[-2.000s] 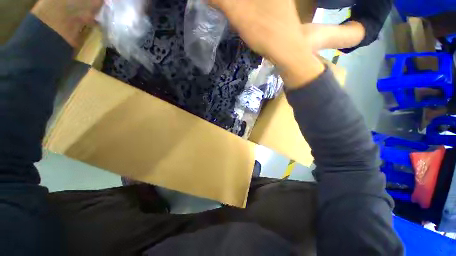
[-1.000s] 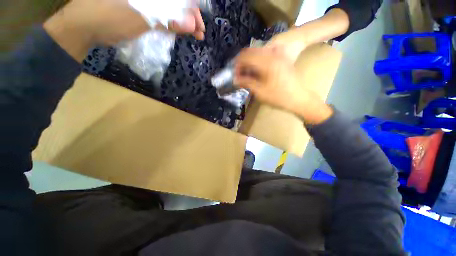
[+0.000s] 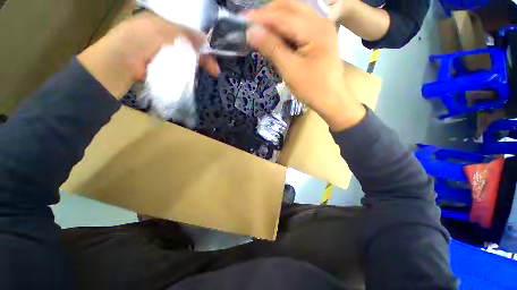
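An open brown carton (image 3: 187,170) lies before me with a heap of loose black plates (image 3: 227,105) inside. My left hand (image 3: 153,48), partly blurred, holds bunched whitish plastic bags (image 3: 171,82) over the left of the heap. My right hand (image 3: 300,51) pinches a clear plastic bag (image 3: 229,35) with something dark showing through it; its left end reaches my left hand's fingers. Shiny bagged plates (image 3: 273,126) lie at the right side of the carton.
Another person's hand and dark sleeve (image 3: 371,22) are at the top right. Blue stools (image 3: 467,82) stand on the grey floor at the right, with an orange-red packet (image 3: 483,190) by them. A brown surface (image 3: 42,51) fills the top left. A carton flap (image 3: 320,147) folds outward at right.
My right hand has moved from the bagged plates up and left to beside my left hand, with a bag in its fingers. The other person's hand has moved up, away from the carton.
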